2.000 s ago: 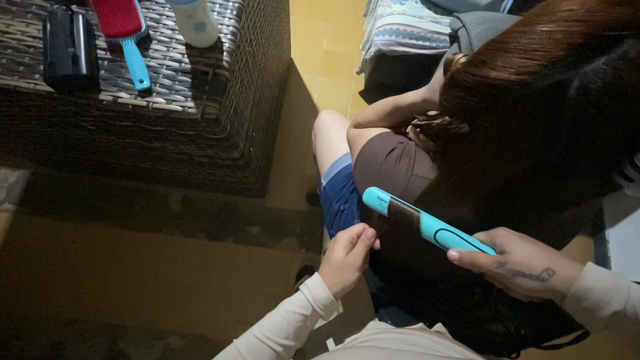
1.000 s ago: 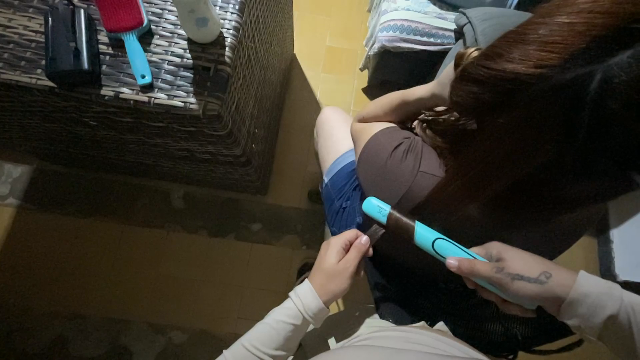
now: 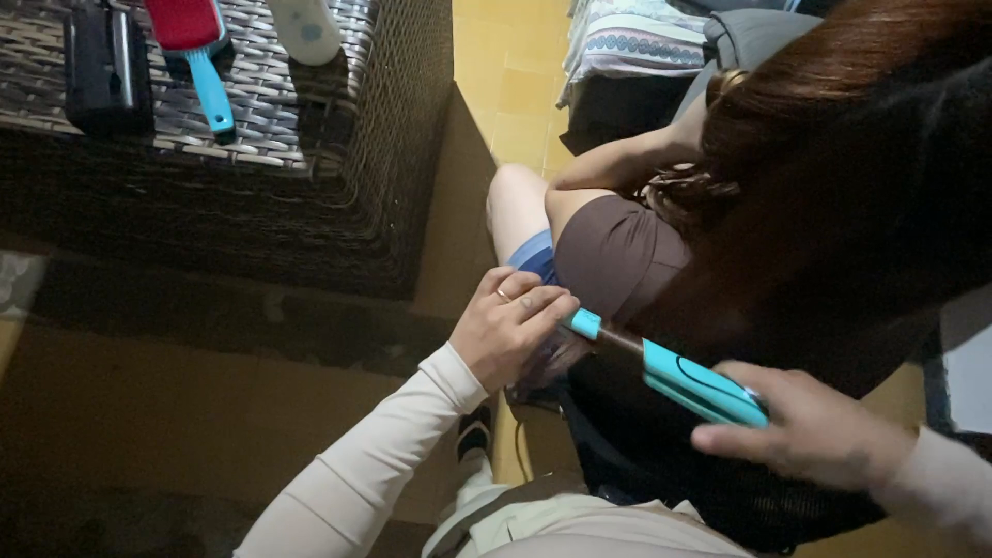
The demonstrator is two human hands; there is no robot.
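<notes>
A turquoise hair straightener (image 3: 701, 381) slants across the lower right, its handle end in my right hand (image 3: 806, 422). A section of dark hair wraps the barrel between its turquoise tip and handle. My left hand (image 3: 515, 325), with a ring on one finger, is at the straightener's tip, fingers bent; whether it holds hair ends or the tip is hidden. Long reddish-brown hair (image 3: 806, 132) of a seated person hangs over the right side, falling into shadow behind the straightener. That person wears a brown top (image 3: 620, 256) and blue shorts.
A woven wicker table (image 3: 395, 155) at upper left bears a red paddle brush with turquoise handle (image 3: 208, 89), a black case-like object (image 3: 108, 74) and a pale bottle (image 3: 308, 31). Folded patterned cloth (image 3: 643, 43) lies on a dark object at the top. A cable hangs near the seat.
My left hand has moved up and right to the straightener's tip; before, it pinched a hair end beside it. My right hand's fingers have spread somewhat on the handle.
</notes>
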